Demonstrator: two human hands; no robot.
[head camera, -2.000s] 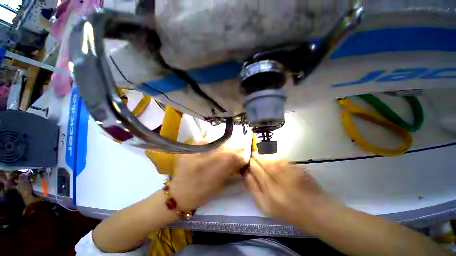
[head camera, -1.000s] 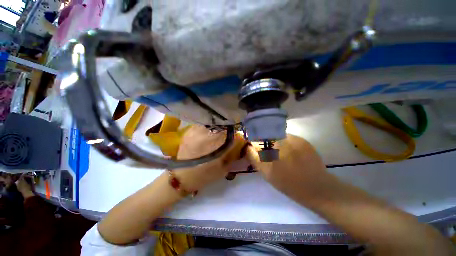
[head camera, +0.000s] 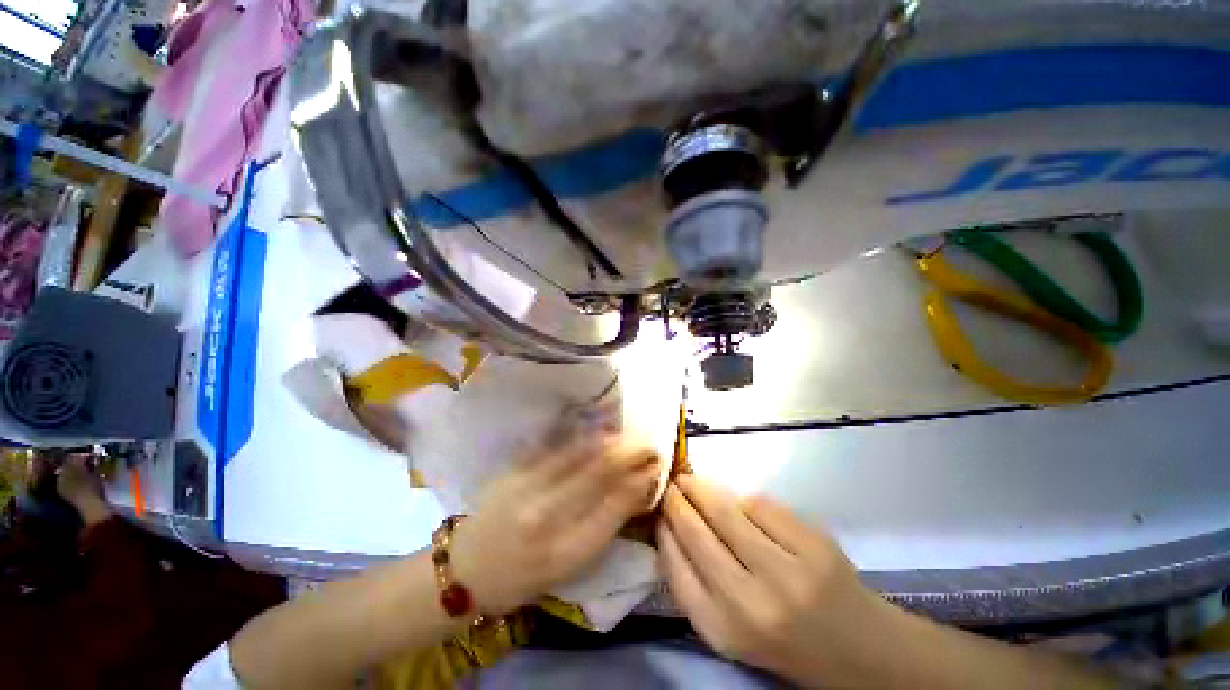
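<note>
An off-white fabric panel with mustard parts lies on the table at the left of the needle. My left hand lies on it, fingers pressing near its right edge. My right hand pinches the mustard-edged seam at the fingertips, just in front of the needle area. The white sewing machine head with "JACK" lettering stands above. Its needle is lost in the lamp glow. A grey knob and a curved metal guard sit in front of the head.
Scissors with yellow and green handle loops lie right of the needle. A grey motor box and pink cloth are at left. Mustard cloth hangs at the front edge. A person's hand shows at far left.
The off-white panel now lies spread under my left hand, where mustard pieces showed before. Both hands have moved nearer the table's front edge. The camera view has shifted slightly.
</note>
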